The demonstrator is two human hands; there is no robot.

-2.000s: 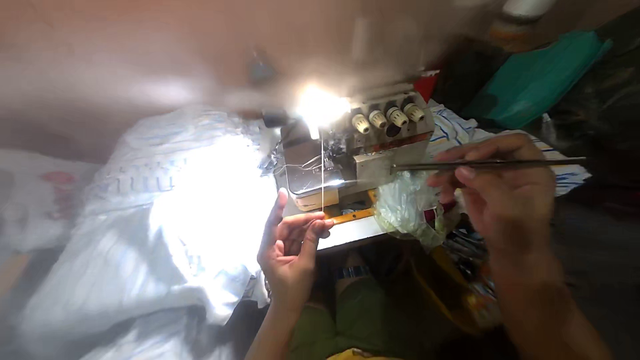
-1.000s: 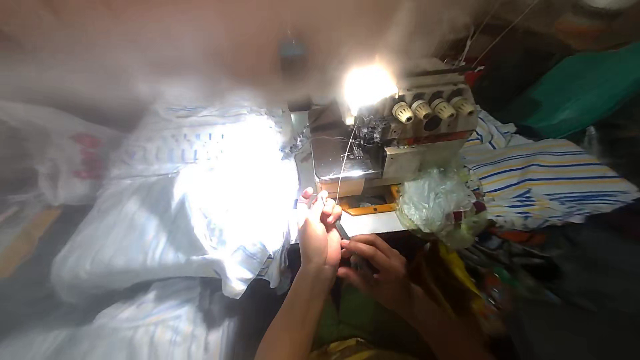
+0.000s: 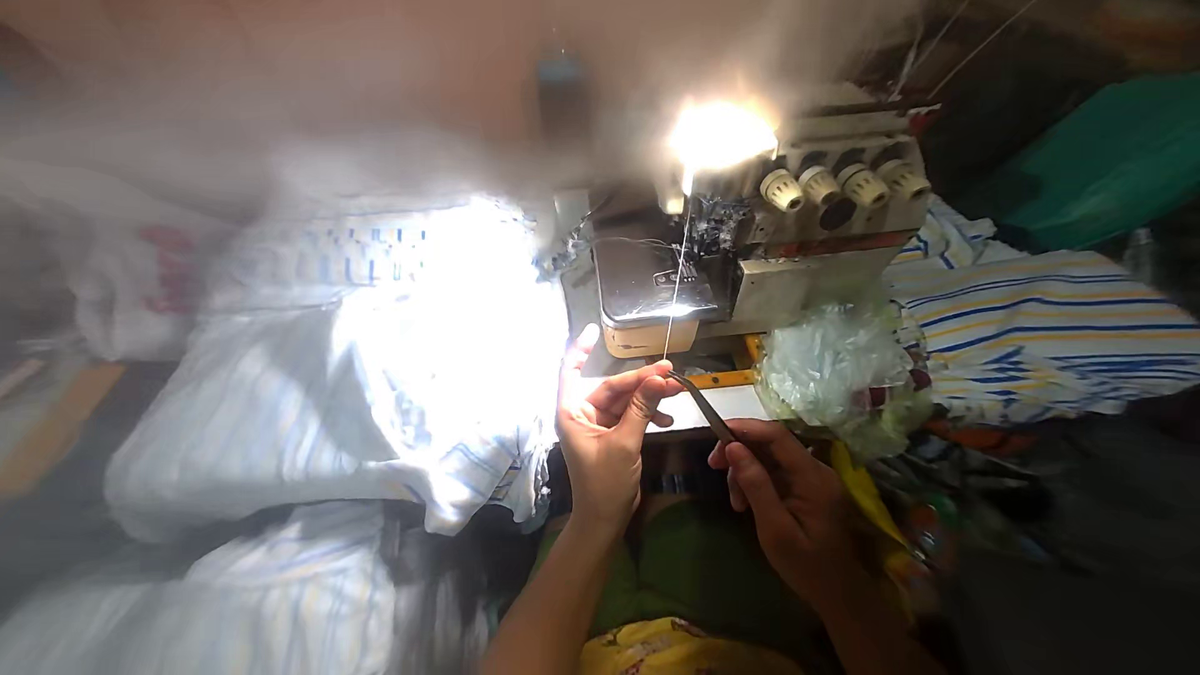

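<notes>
My left hand [image 3: 609, 422] pinches the lower end of a pale thread [image 3: 676, 295] between thumb and forefinger. The thread runs taut up to the lit needle area of an overlock sewing machine [image 3: 816, 272]. In my right hand [image 3: 783, 478] is a pair of metal tweezers [image 3: 705, 411], its bent tips at my left fingertips, touching or close to the thread's end. The machine's dark, shiny cloth plate [image 3: 647, 277] lies just beyond my left hand. Several cream tension knobs [image 3: 820, 186] line the machine's front. A bright lamp [image 3: 722, 136] glares above the needle area.
White striped fabric [image 3: 281, 422] is heaped at the left, overexposed near the machine. More striped cloth [image 3: 1041, 328] spreads out at the right. A clear plastic bag [image 3: 834, 366] hangs beside the machine's front edge. Green material [image 3: 1106, 159] is at the upper right.
My right hand held the tweezers raised at the right two seconds ago, then came down beside my left hand. The tweezer tips are now at my left fingertips.
</notes>
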